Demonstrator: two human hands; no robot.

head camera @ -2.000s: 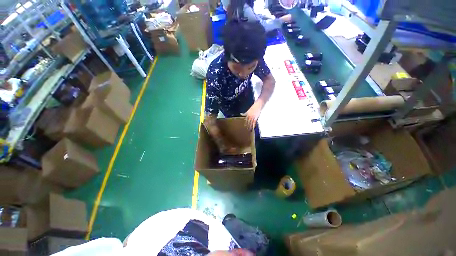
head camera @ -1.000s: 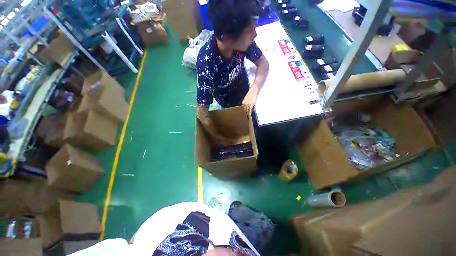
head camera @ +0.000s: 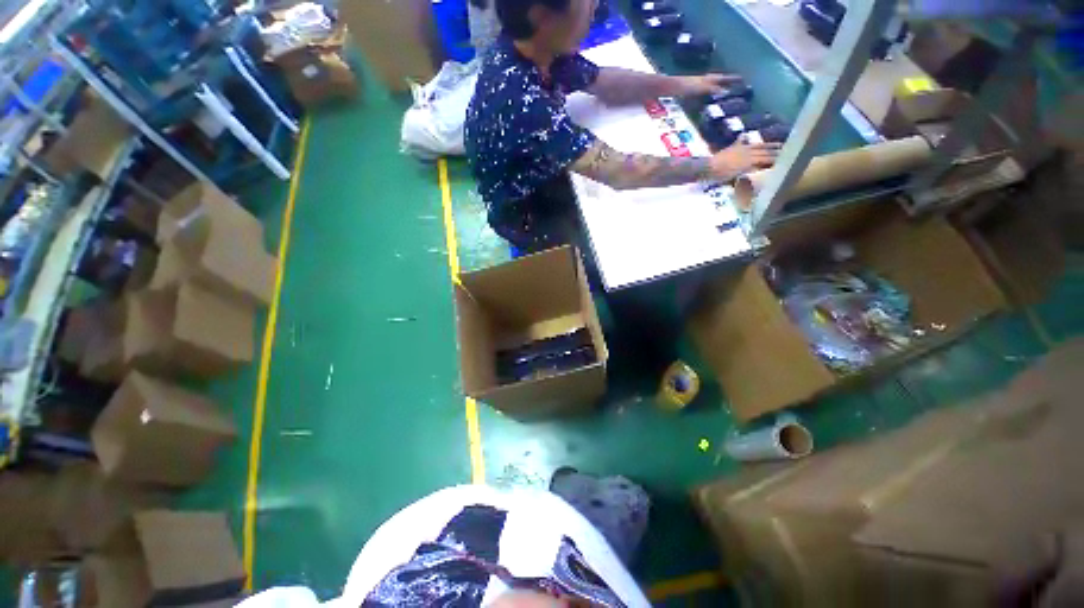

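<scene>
An open carton point(head camera: 531, 391) stands on the floor in front of me, flaps up, with dark product units point(head camera: 544, 358) lying at its bottom. A seated person beside it reaches both arms over the white-topped table point(head camera: 666, 244) to black units point(head camera: 743, 119) on the green belt. Neither of my hands can be made out. A small blurred patch is cut off by the bottom edge below my white and dark patterned shirt; I cannot tell whether it is part of a hand.
Taped cartons point(head camera: 820, 493) fill the lower right. A tape roll point(head camera: 679, 385) and a hollow tube point(head camera: 770, 441) lie on the floor near a scrap carton point(head camera: 761, 356) of crumpled plastic. Brown cartons point(head camera: 161, 428) line the left beyond a yellow line. A long paper roll point(head camera: 868, 170) is at the table's end.
The seated person's hands have left the open carton and now reach right, across the table to the black units. The view has shifted slightly.
</scene>
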